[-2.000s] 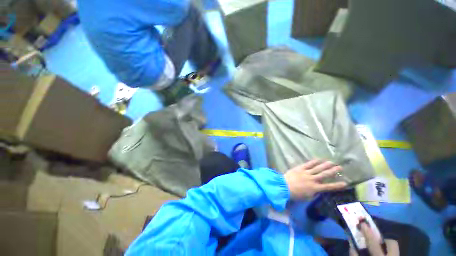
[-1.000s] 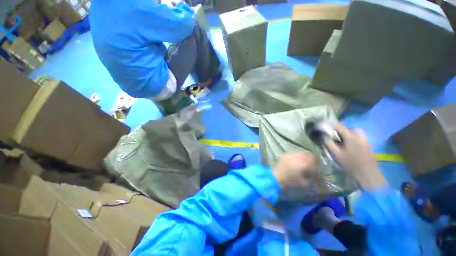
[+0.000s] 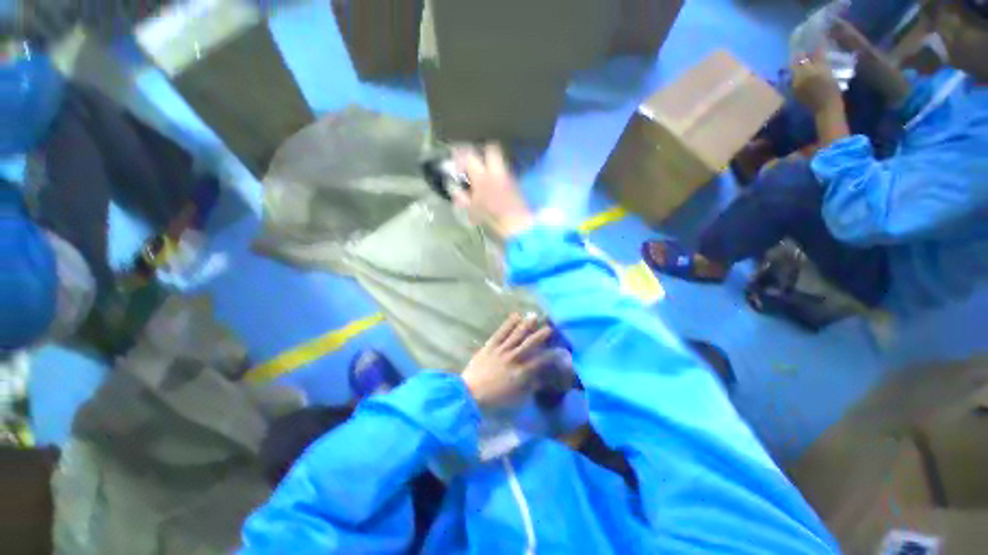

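A carton wrapped in a grey-green woven sack [image 3: 417,284] lies in front of my knees. My left hand [image 3: 507,361] rests on its near end with the fingers spread. My right hand [image 3: 490,193] is stretched out at the far end of the parcel and holds a black tape dispenser [image 3: 444,173]; it is blurred. A strip of tape seems to run along the parcel between the hands, but blur hides its detail.
A loose grey-green sack [image 3: 325,179] lies beyond the parcel, another [image 3: 163,434] at the left. A brown carton [image 3: 693,130] stands right of centre. Seated people in blue smocks are at left and right. Wrapped cartons [image 3: 233,81] stand at the back. Cardboard [image 3: 910,444] lies lower right.
The view has turned right. My right hand has moved with the dispenser to the parcel's far end. My left hand now lies flat on the near end. The person at right has come into view.
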